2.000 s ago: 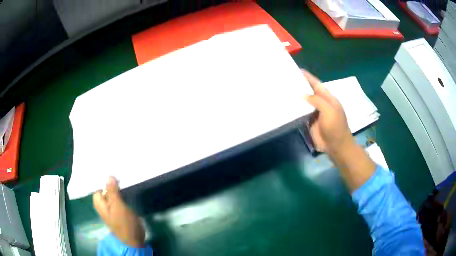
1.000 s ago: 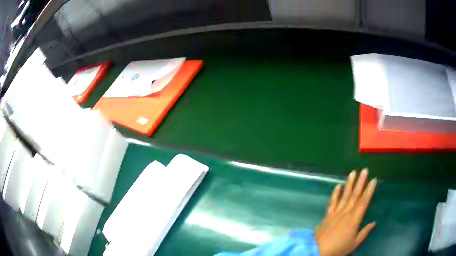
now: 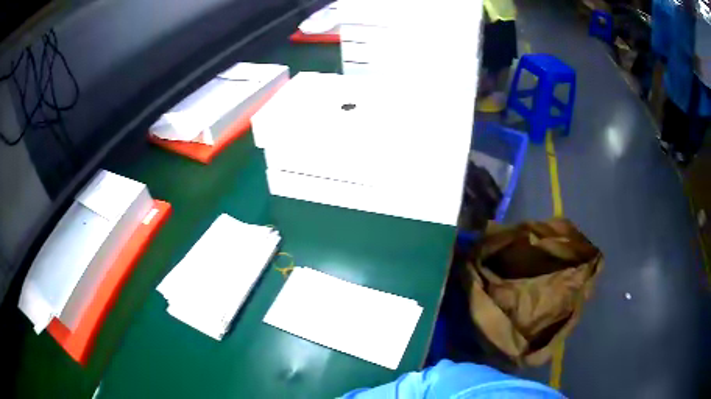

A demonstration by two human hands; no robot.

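No hand is in view; only a blue sleeve shows at the bottom edge. A neat pile of white leaflets (image 3: 344, 318) lies on the green worktop (image 3: 343, 245) near its right edge. A second, looser white paper stack (image 3: 221, 277) lies to its left. A yellow rubber band (image 3: 285, 263) lies between them. Beyond them stand stacked white box bases (image 3: 374, 148), the top near one showing a dark round hole.
White boxes (image 3: 86, 241) with papers on top rest on red-orange trays (image 3: 113, 300) along the left. At right on the floor are an open brown paper bag (image 3: 526, 292), a blue crate (image 3: 511, 156) and a blue stool (image 3: 542, 90). A person's legs (image 3: 499, 51) show beyond.
The view has swung from the left side of the worktop to its right side and the aisle. The hand seen flat over the worktop a second ago is out of the picture.
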